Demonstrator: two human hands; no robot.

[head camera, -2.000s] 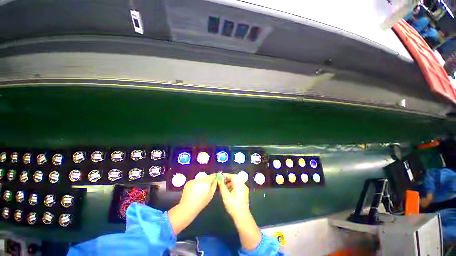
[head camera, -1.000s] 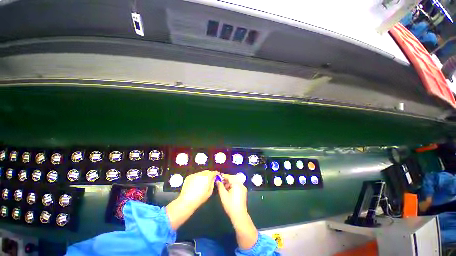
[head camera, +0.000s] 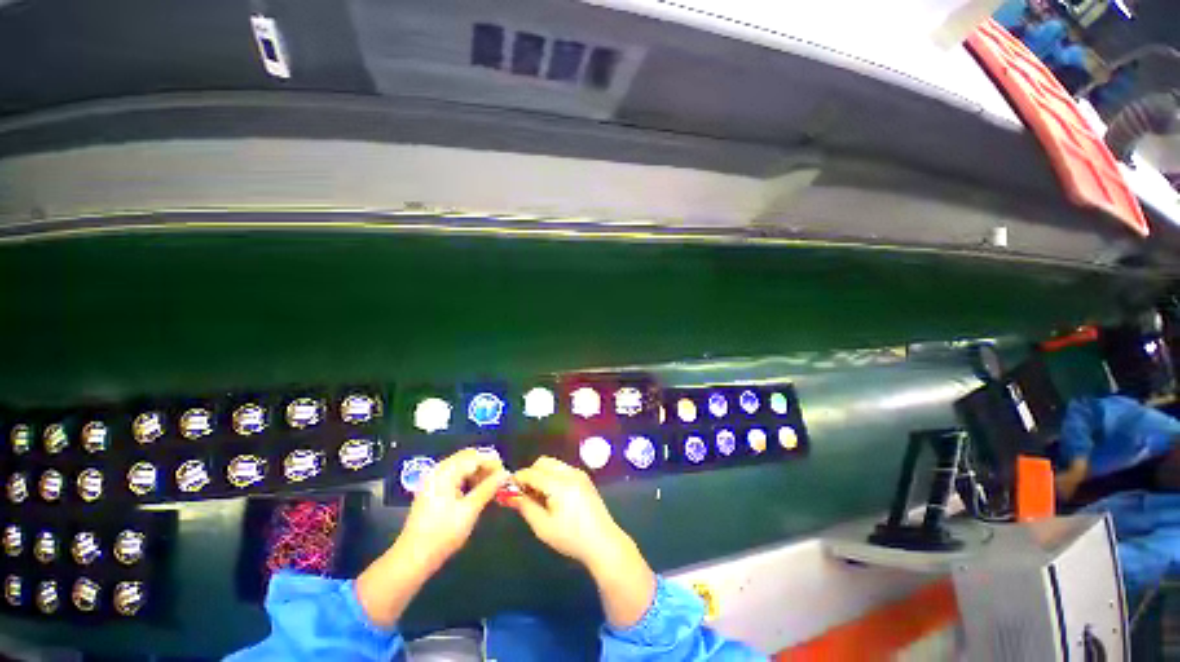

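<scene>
My left hand (head camera: pixel 449 504) and my right hand (head camera: pixel 564 512) meet at the fingertips over the near edge of the working tray (head camera: pixel 533 446). A small round unit (head camera: pixel 509 491), glowing red, is pinched between the fingertips of both hands and mostly hidden by them. The working tray holds two rows of round units, lit white and blue; my hands cover part of its near row. Left of it, black trays (head camera: pixel 269 437) hold rows of unlit silvery round units. A small square tray (head camera: pixel 256 543) holds a tangled red-pink pile (head camera: pixel 303 535).
A tray of smaller coloured glowing discs (head camera: pixel 738 444) stands right of the working tray. A grey housing (head camera: pixel 582 181) runs behind the green bench (head camera: pixel 518 298). A black stand (head camera: pixel 921 491), a grey cabinet (head camera: pixel 1035 582) and a person in blue (head camera: pixel 1123 446) are at the right.
The view has shifted, so the trays and both hands appear further left. The held unit's glow went from green to blue to red. The tray lights changed colour.
</scene>
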